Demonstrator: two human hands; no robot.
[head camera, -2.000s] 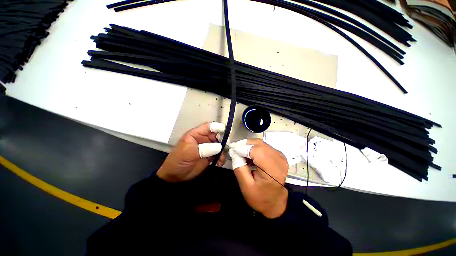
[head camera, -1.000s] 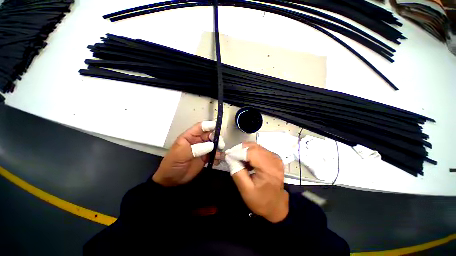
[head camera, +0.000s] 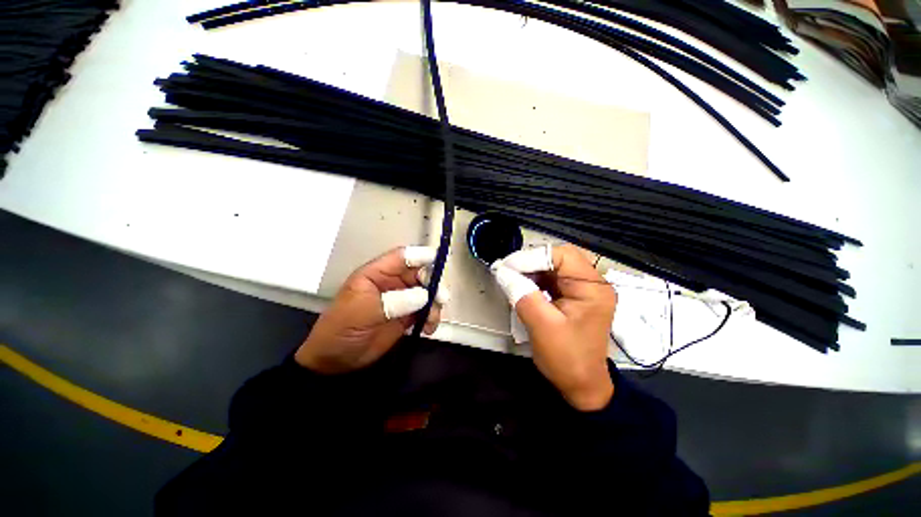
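Observation:
My left hand, with white coverings on thumb and fingertips, holds a long narrow black strap near its lower end. The strap runs upward past the frame's top edge, slightly curved. My right hand, also with white fingertip coverings, has thumb and forefinger pinched together at the lower right rim of a small round dark pot. Whatever thin tool may be between these fingertips is too small to make out. A crumpled white cloth lies right of my right hand, with a thin black cord looped over it.
A thick bundle of black straps lies across the table behind the pot, over a beige board. More black strips lie farther back. Dark strips fill the far left. Brown-grey stacked pieces stand at the far right corner.
My right hand has moved away from the strap, rightward and up to the pot. The cord has shifted right on the cloth. My left hand still holds the strap.

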